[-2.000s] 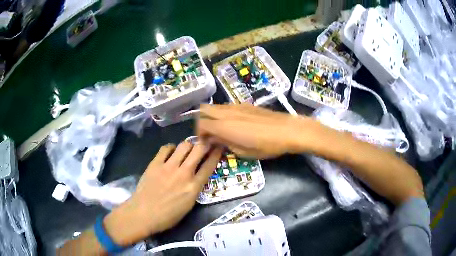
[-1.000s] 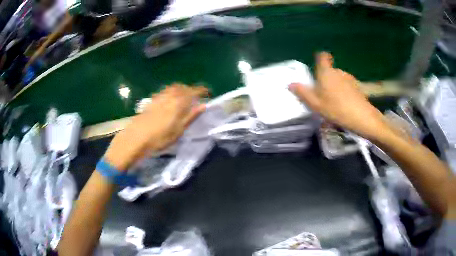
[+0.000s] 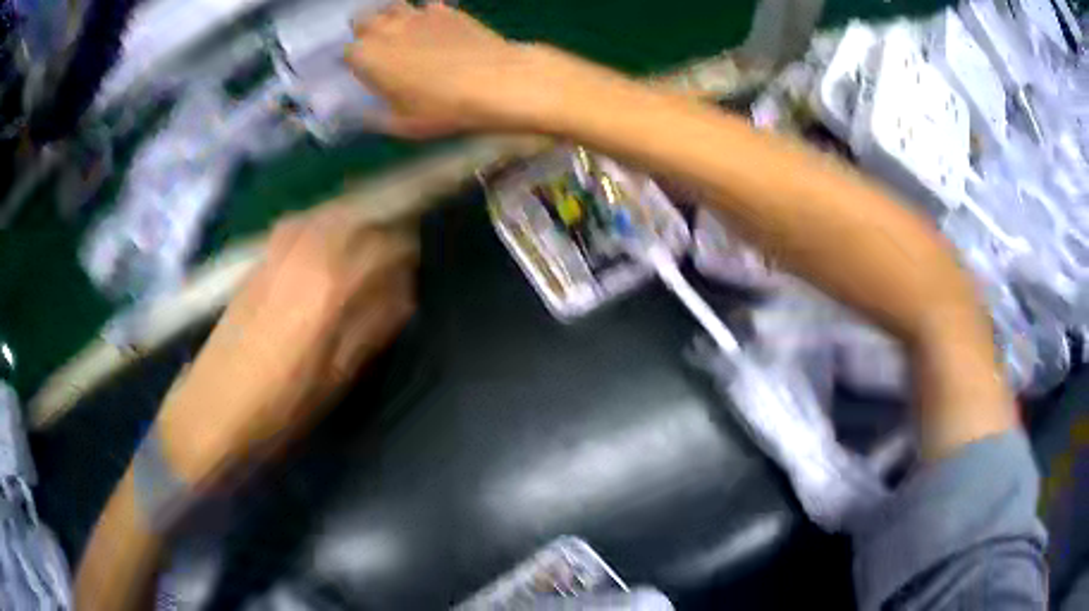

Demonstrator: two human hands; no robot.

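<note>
An open white power strip housing (image 3: 573,221) stands at the bench's back edge, with a yellow block and other coloured parts inside. Its white power cord (image 3: 699,308) runs down right to a clear plastic bag (image 3: 794,436). My right hand (image 3: 436,72) is blurred, reaching over the green belt at the upper left beside blurred white items (image 3: 305,78); whether it touches them is unclear. My left hand (image 3: 340,292) is blurred over the bench's back edge, fingers curled; I cannot tell whether it holds anything.
Slotted white strips and bagged cords (image 3: 926,113) heap at the right. The pale rail (image 3: 221,281) edges the green belt (image 3: 263,197). A blurred bagged bundle (image 3: 167,209) lies at upper left. Part of a housing (image 3: 555,573) shows at the bottom; more white units (image 3: 24,513) hang at far left.
The stacked housings with the white top, beside the rail a second ago, no longer show there. My right hand has moved left across the belt. My left hand has stayed on the left, now lower.
</note>
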